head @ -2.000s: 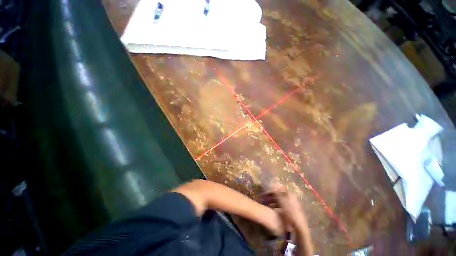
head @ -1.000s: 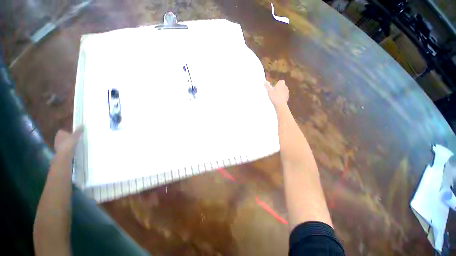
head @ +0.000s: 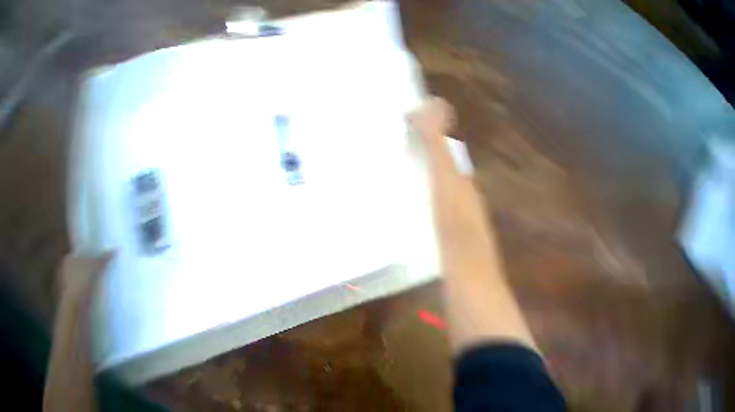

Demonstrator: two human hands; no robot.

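The fabric lay (head: 266, 322) fills the middle of the view, its layered front edge towards me, with a bright white paper marker (head: 218, 233) on top. Two cloth weights lie on the paper, one at left (head: 150, 211) and one near the middle (head: 288, 151). A spring clamp (head: 253, 24) grips the far edge. My left hand (head: 83, 273) is on the left edge of the lay, my right hand (head: 431, 117) on its right edge; both grip it, fingers partly hidden. The view is blurred.
The brown table (head: 556, 233) surrounds the lay. White cloth or paper pieces (head: 713, 225) lie at the right edge. A small white scrap (head: 459, 155) shows beside my right forearm. Red laser marks (head: 432, 319) fall on the table in front of the lay. The table's curved edge is at upper right.
From two seconds ago, both hands have come onto the lay's sides. Since one second ago, lay, weights and clamp appear slightly further left, and the lay looks larger; the camera has also moved.
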